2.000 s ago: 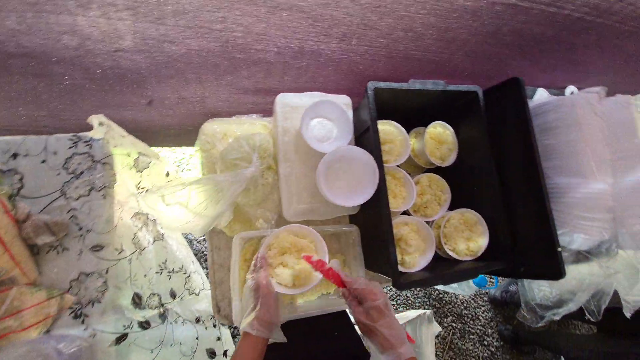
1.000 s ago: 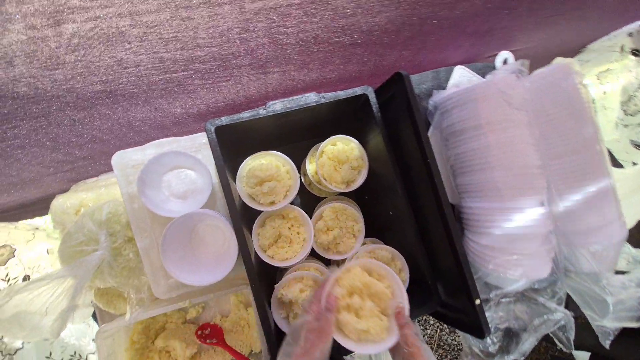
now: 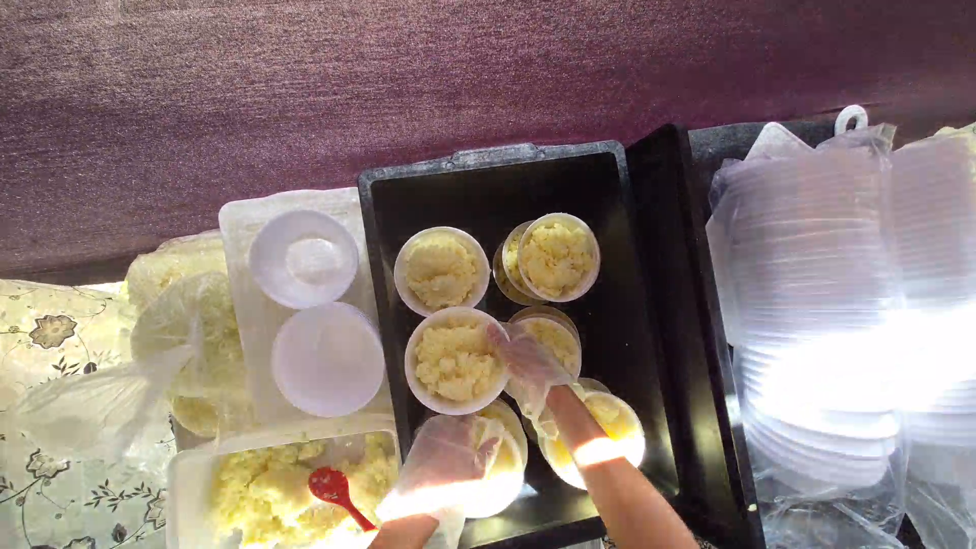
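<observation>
Both hands wear clear plastic gloves. My right hand (image 3: 530, 358) touches the right rim of a round tub of pale yellow crumbly food (image 3: 457, 361), which sits in the left column of a black crate (image 3: 610, 335). My left hand (image 3: 450, 457) is just below that tub, by another filled tub (image 3: 499, 465) at the crate's lower left; whether it grips anything is unclear. Several more filled tubs, some stacked, stand around them. A red spoon (image 3: 332, 488) lies on the loose yellow food in a white container (image 3: 191, 488) at lower left.
Two white bowls or stacks of them (image 3: 303, 259) rest on a translucent lid or box (image 3: 244, 221) left of the crate. Behind it is a plastic bag of yellow food (image 3: 206, 328). Stacked white lids in plastic wrap (image 3: 808, 305) stand right of the crate. A floral tablecloth (image 3: 69, 427) lies far left.
Two seconds ago my hands held a tub and the red spoon over the white container. One second ago both hands held a filled tub at the crate's lower end; now they are farther into the crate.
</observation>
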